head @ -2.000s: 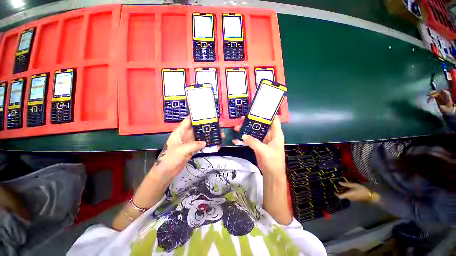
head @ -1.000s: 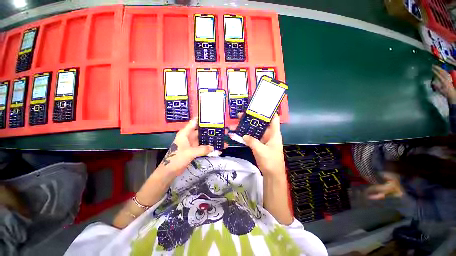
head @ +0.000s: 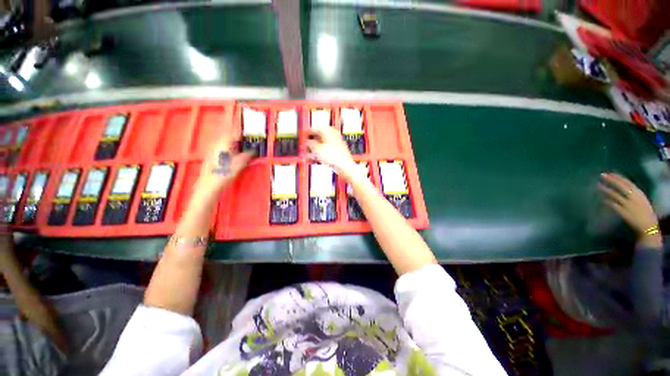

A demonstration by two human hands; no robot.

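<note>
A red-orange slotted tray (head: 246, 197) lies on the green bench, with black and yellow keypad phones in its pockets, screens lit. My left hand (head: 229, 158) is blurred at the left end of the upper row, its fingers at the lower edge of a keypad phone (head: 253, 123) in the pocket. A second keypad phone (head: 286, 123) lies flat between my hands, touched by neither. My right hand (head: 330, 149) is over the keys of the third phone (head: 320, 117) in that row, fingers apart. The lower row also holds several phones, one partly behind my right wrist.
Another slotted tray with phones (head: 189, 132) adjoins at the left. A small dark device (head: 369, 23) lies across the bench, beyond a post (head: 291, 51). At the right a person's hand (head: 630, 202) is over the bench. A crate of phones (head: 507, 316) stands below.
The two phones that were in my hands now lie in the tray's upper row, in its two left pockets. Both hands have moved forward over the tray. The view has tilted up.
</note>
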